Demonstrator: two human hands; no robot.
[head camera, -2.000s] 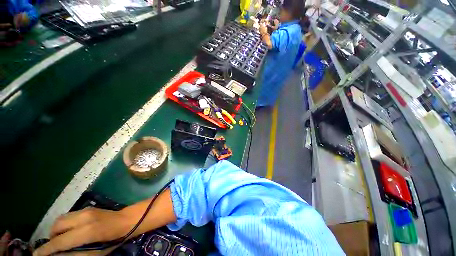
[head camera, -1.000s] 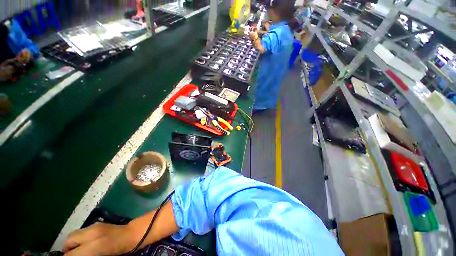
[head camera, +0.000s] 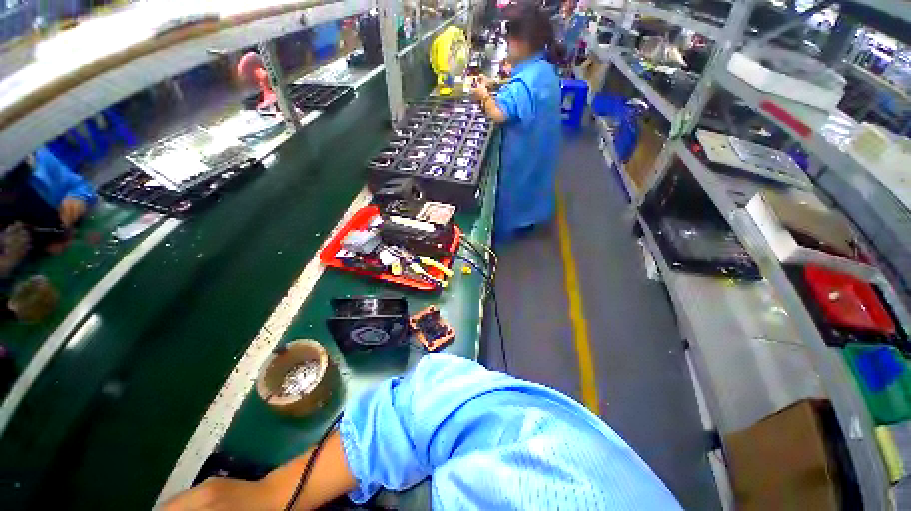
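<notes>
My right hand (head camera: 222, 494) is cut off by the bottom edge at the lower left; only its back and wrist show, and the fingers are hidden. A thin black cable (head camera: 316, 461) runs over the wrist. My left hand is out of the picture. A dark tray edge (head camera: 232, 465) shows just behind the hand. A round tan-brown pot (head camera: 297, 379) with whitish bits inside stands on the green bench beyond my forearm. A black boxy fan (head camera: 370, 324) stands beside it, with a small orange-and-black piece (head camera: 433, 328) to its right.
A red tray (head camera: 343, 263) holds tools with yellow handles. Behind it is a black tray (head camera: 432, 150) full of units. A person in a blue smock stands beyond. The green belt (head camera: 250, 250) lies left, the metal shelving (head camera: 689, 299) right. Another person's hands show at far left.
The view has tilted up, so my right hand sits lower and is more cut off. The black pocketed tray with units under my forearm has left the view.
</notes>
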